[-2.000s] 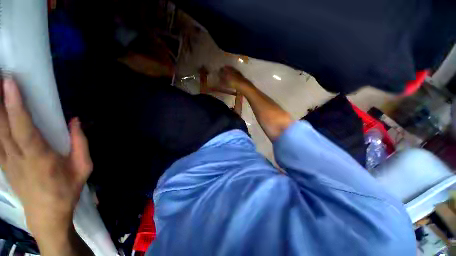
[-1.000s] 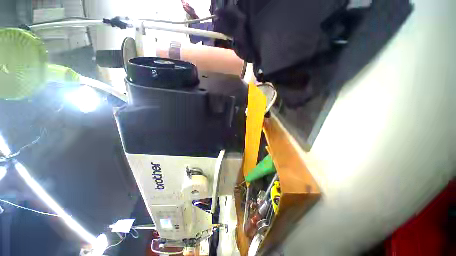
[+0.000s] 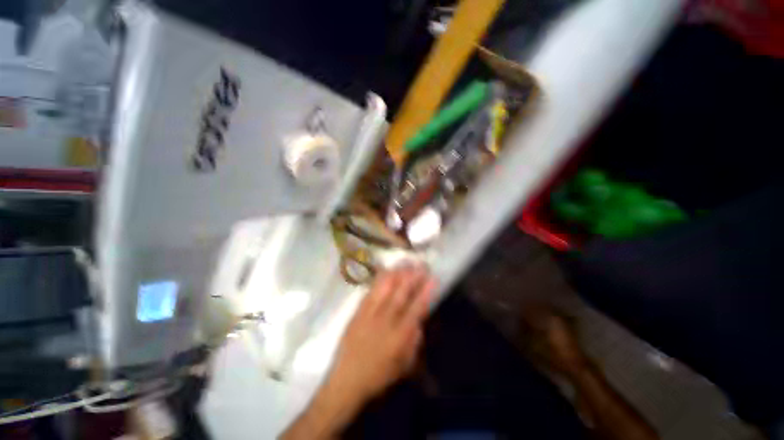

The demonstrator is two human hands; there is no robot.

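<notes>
The view is tilted and blurred. My left hand (image 3: 382,331) lies palm down on the white table by its edge, fingers extended, with nothing seen in it. Its fingertips are just below the gold-handled shears (image 3: 354,253). My right hand (image 3: 554,339) is dim and blurred at the lower right, low beside the table above the floor. Its fingers and anything in them cannot be made out. The white "brother" machine head (image 3: 185,189) stands left of the shears.
An open cardboard box (image 3: 516,77) at the table edge holds a green handle (image 3: 447,116) and small metal tools. A yellow strip (image 3: 443,64) slants up from it. A red crate (image 3: 550,225) with a bright green bundle (image 3: 615,206) sits below the table. Dark cloth hangs at right.
The view has swung from the lap and floor, across the machine and box, to the table edge. Both hands, out of view one second ago, show again. The shears and green bundle have come into view.
</notes>
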